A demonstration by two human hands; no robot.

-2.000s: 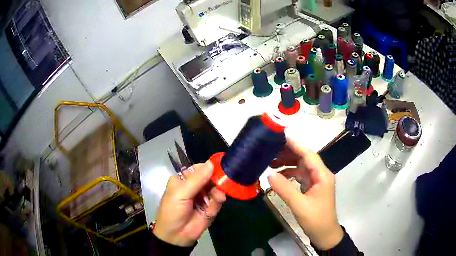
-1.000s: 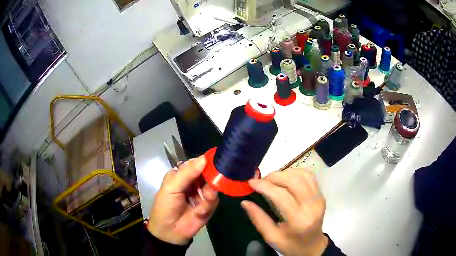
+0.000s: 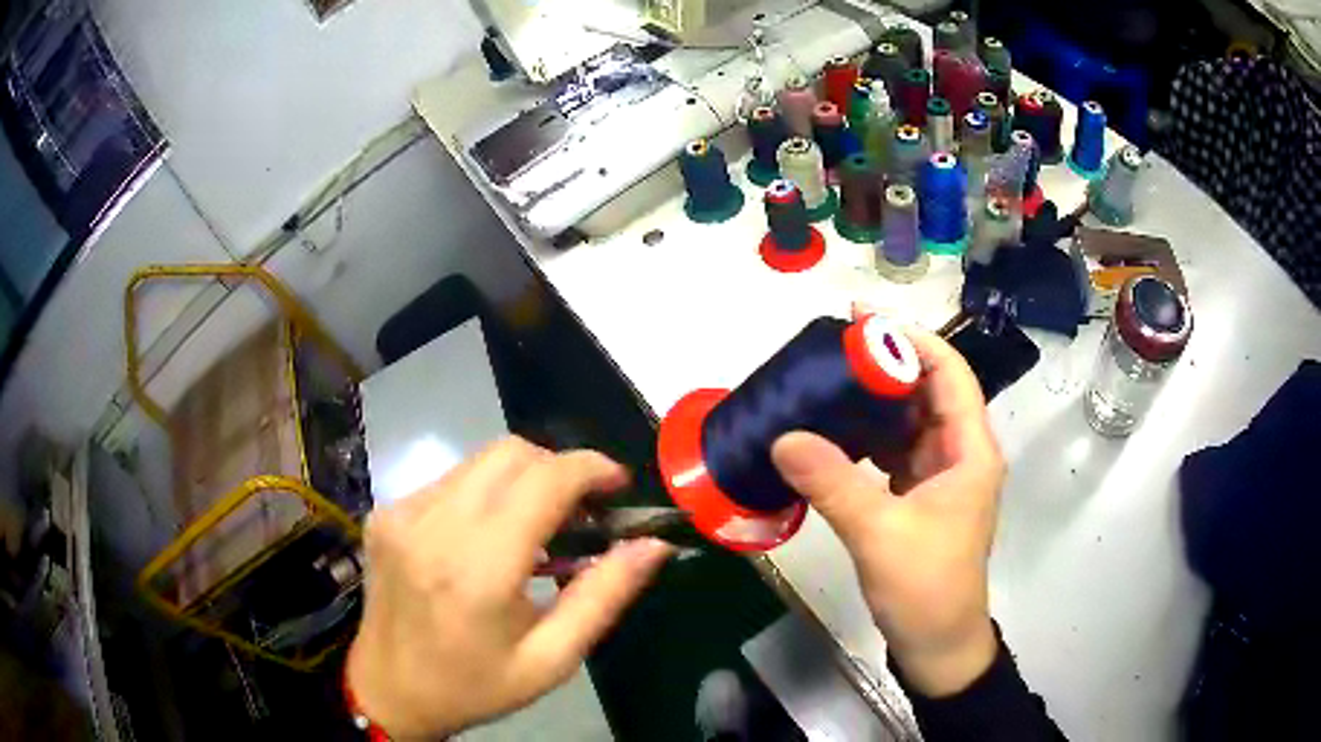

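Note:
My right hand (image 3: pixel 927 536) is closed around a dark navy thread cone (image 3: pixel 797 413) with a red base and red top rim. The cone is tilted in the air, its red base toward my left hand and its top toward the upper right. My left hand (image 3: pixel 500 580) is beside the base, not touching the cone, with thumb and forefinger apart. It holds metal thread snips (image 3: pixel 638 522), blurred and partly hidden by the fingers, their blades pointing toward the cone's base. No thread strand can be made out.
Many coloured cones (image 3: pixel 943 199) stand on the white table (image 3: pixel 638 319) beyond the held cone. A sewing machine (image 3: pixel 580 189) is at the back. A black phone (image 3: pixel 1003 357), glass bottle (image 3: pixel 1127 380) and dark navy fabric (image 3: pixel 1260 536) lie right. A yellow-framed cart (image 3: pixel 232 420) is left.
The cone has passed from my left hand to my right hand and moved right, tipping further over. My left hand has come off its base, and the snips' blades now point right instead of up.

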